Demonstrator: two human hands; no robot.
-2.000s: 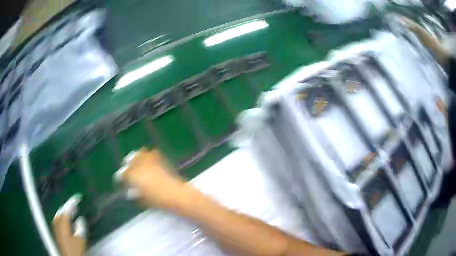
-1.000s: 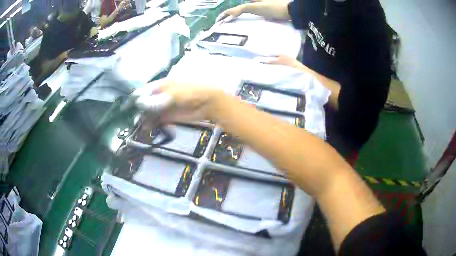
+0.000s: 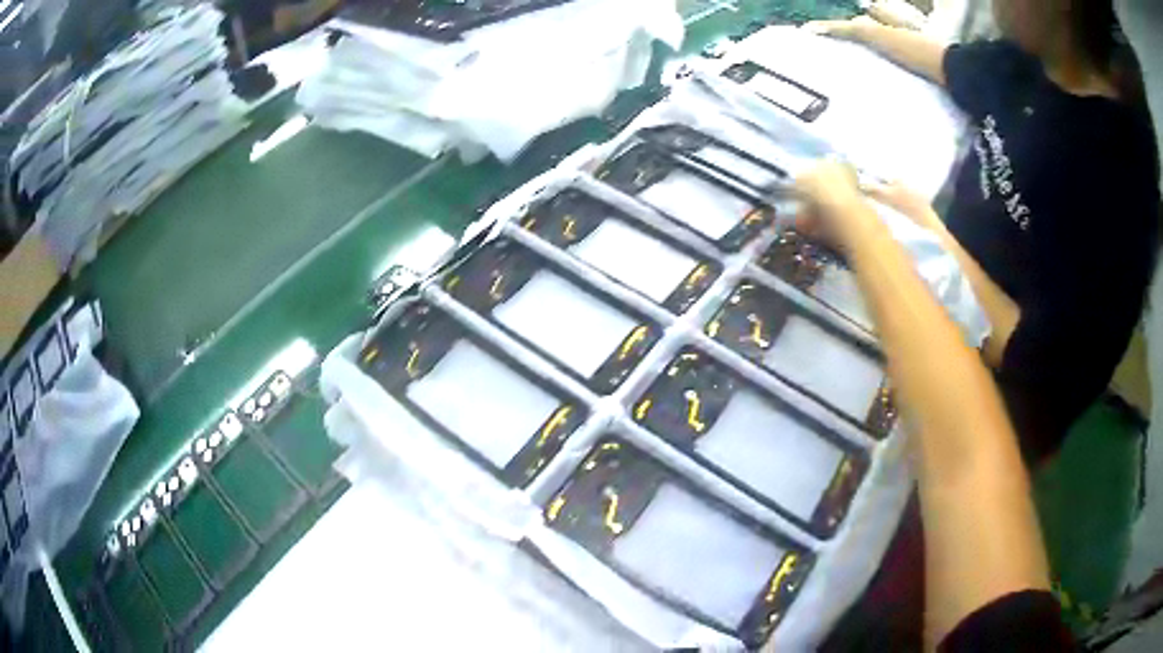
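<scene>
Black phone middle frames with gold marks lie in two columns on a tissue-lined blister tray. Their large windows show white sheet. My right hand is blurred at the far part of the tray, by the right end of a far frame. Its fingertips are not clear, so I cannot tell whether it grips that frame. My right forearm crosses the tray's right side. My left hand is not in view.
More frames stand in a row on the green mat at left. White liners and a sheet pile lie beyond. A person in a dark shirt reaches over a white sheet with one frame.
The view has swung from the mat row to the tray. My right hand has moved from the tray's near-left part to its far part. My left hand, seen earliest, has left the view.
</scene>
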